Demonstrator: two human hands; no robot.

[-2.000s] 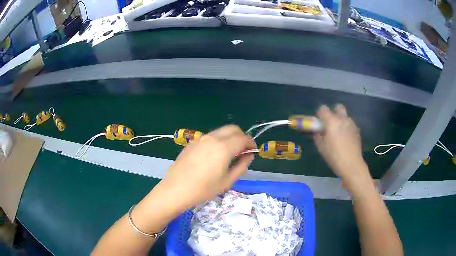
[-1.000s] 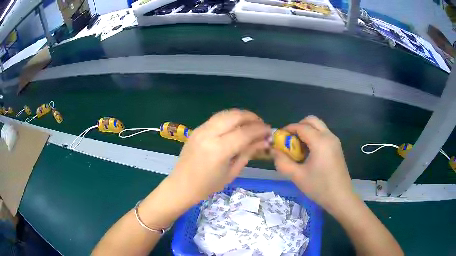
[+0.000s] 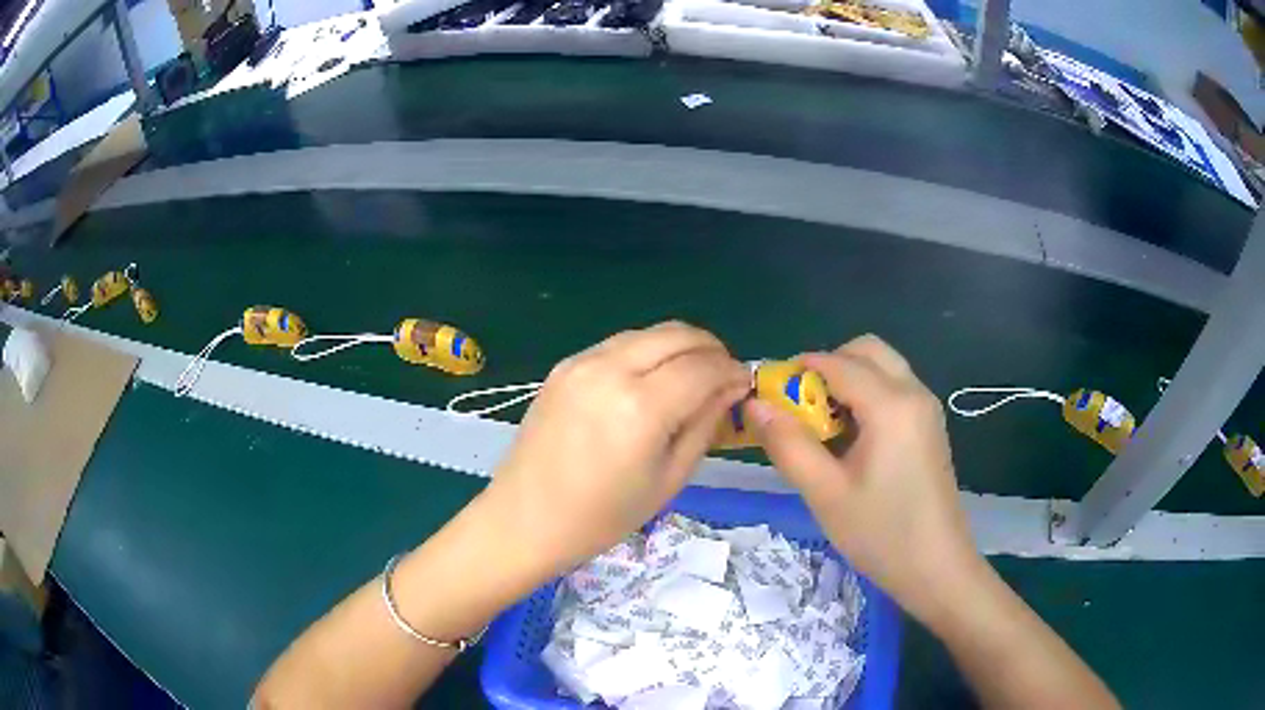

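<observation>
My right hand (image 3: 881,430) grips a yellow unit (image 3: 794,398) with a blue band, above the belt's near edge. My left hand (image 3: 645,416) meets the same unit at its left end with thumb and fingertips; what lies between the fingertips is hidden. Another yellow unit lies on the belt behind my fingers, mostly hidden, with its white cord loop (image 3: 493,400) showing at the left. The blue basket (image 3: 516,676) sits below my hands, holding a heap of white printed slips (image 3: 701,624).
More yellow units lie on the green belt (image 3: 555,264), at left (image 3: 439,345) and at right (image 3: 1100,418), where one bears a white patch. A grey slanting post (image 3: 1179,395) stands at right. Brown cardboard (image 3: 63,451) lies at left. White foam trays (image 3: 819,45) are across the line.
The belt's units have shifted left. Since two seconds ago my right hand has brought a unit left to my left hand; over the last second both hands have stayed together on it.
</observation>
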